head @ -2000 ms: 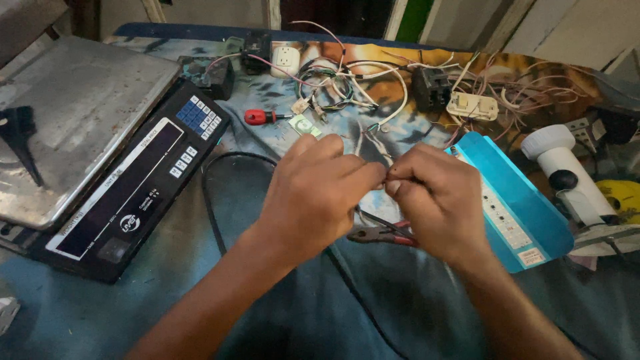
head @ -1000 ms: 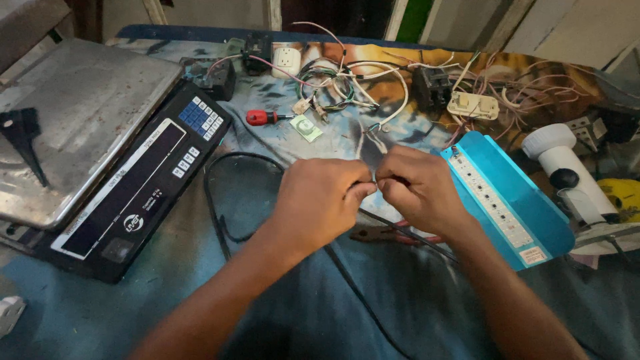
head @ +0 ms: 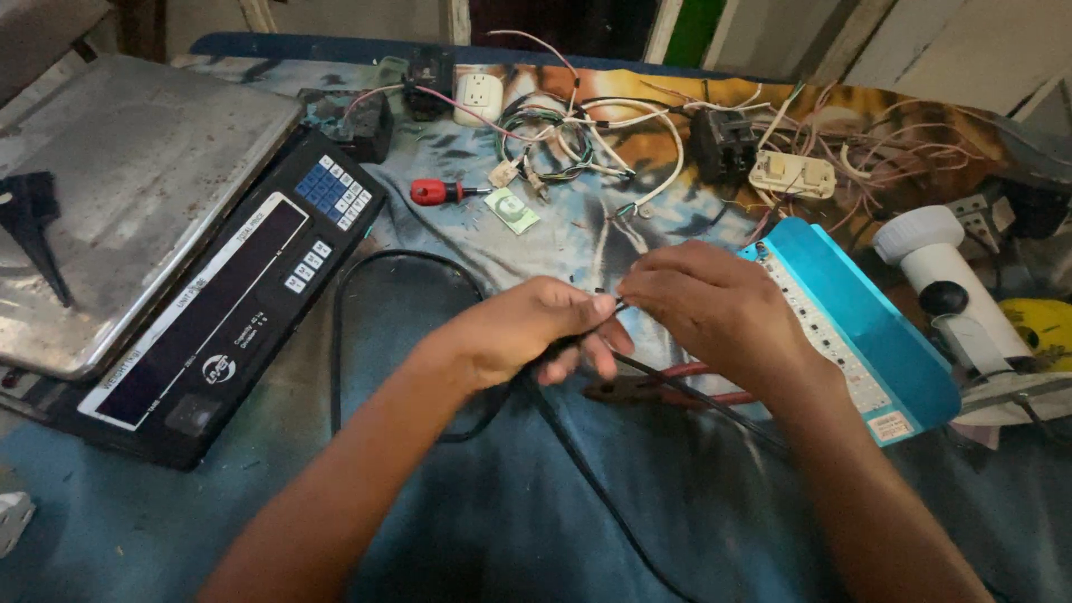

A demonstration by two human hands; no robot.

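My left hand (head: 536,327) holds a black electrical cable (head: 586,469) between thumb and fingers, with its other fingers partly spread. The fingertips of my right hand (head: 703,293) pinch the thin end of the cable just right of my left thumb; the exact tip is partly hidden. Loops of the cable lie on the cloth to the left, and one length runs down toward the near edge. Beneath my right hand lie red-handled pliers (head: 624,389), their handles partly covered. Beyond the hands, pale wires with bared ends (head: 624,222) rest on the cloth.
A digital scale (head: 234,310) stands left. Farther back are a red screwdriver (head: 431,192), a banknote (head: 512,210), a white outlet (head: 478,99), coiled wires (head: 544,138) and a black breaker-like block (head: 723,144). At right are a blue panel with an LED strip (head: 871,327) and a white cylindrical device (head: 955,285).
My left hand has turned so that its palm and spread fingers show, and the cable end is now visible between the hands. The loop at left has shifted.
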